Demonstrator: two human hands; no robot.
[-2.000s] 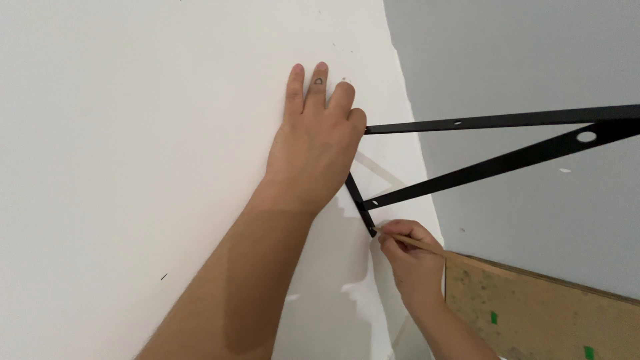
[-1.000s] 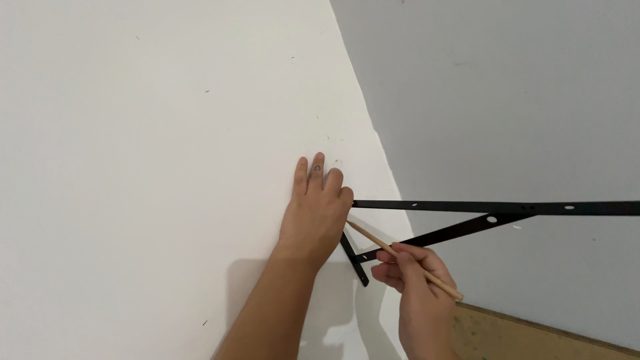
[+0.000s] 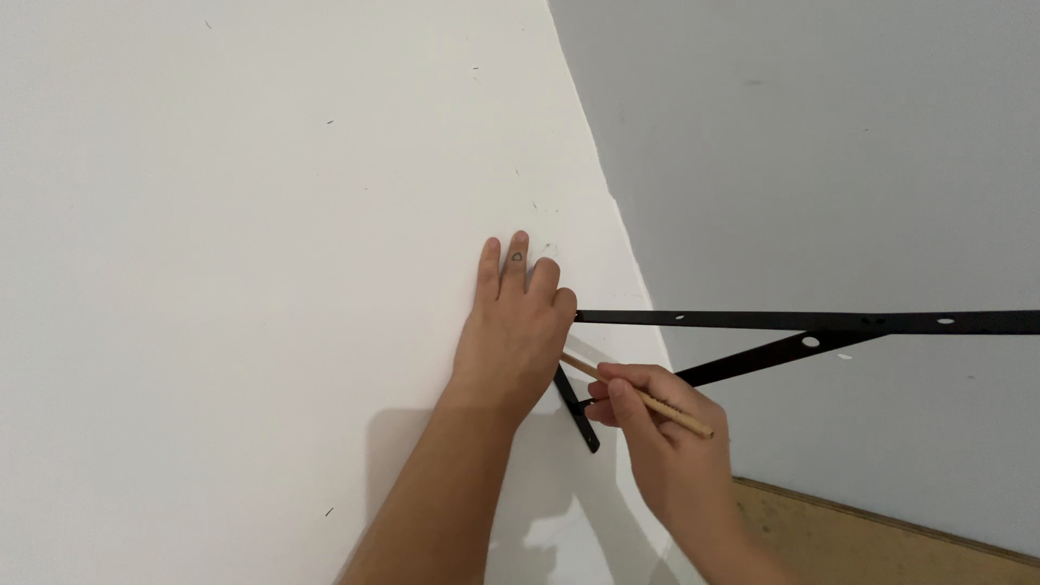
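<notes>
A black metal shelf bracket (image 3: pixel 756 321) with holes stands out from a white wall, its long arm reaching to the right edge of view and a diagonal brace below it. My left hand (image 3: pixel 516 325) lies on the wall and grips the bracket's back plate near the corner, covering that part. In my right hand (image 3: pixel 658 414) is a wooden pencil (image 3: pixel 674 416), pinched between thumb and fingers. Its tip is hidden behind the edge of my left hand, beside the back plate. The plate's lower end (image 3: pixel 591 439) shows between the hands.
White wall (image 3: pixel 244 284) with small dark marks fills the left. A grey wall (image 3: pixel 812 179) meets it at a corner on the right. At the lower right is a wooden board (image 3: pixel 877 532). Shadows of the hands fall on the white wall.
My right hand with the pencil has moved from the back plate's lower end up toward my left hand. My left hand keeps its hold. The view has shifted.
</notes>
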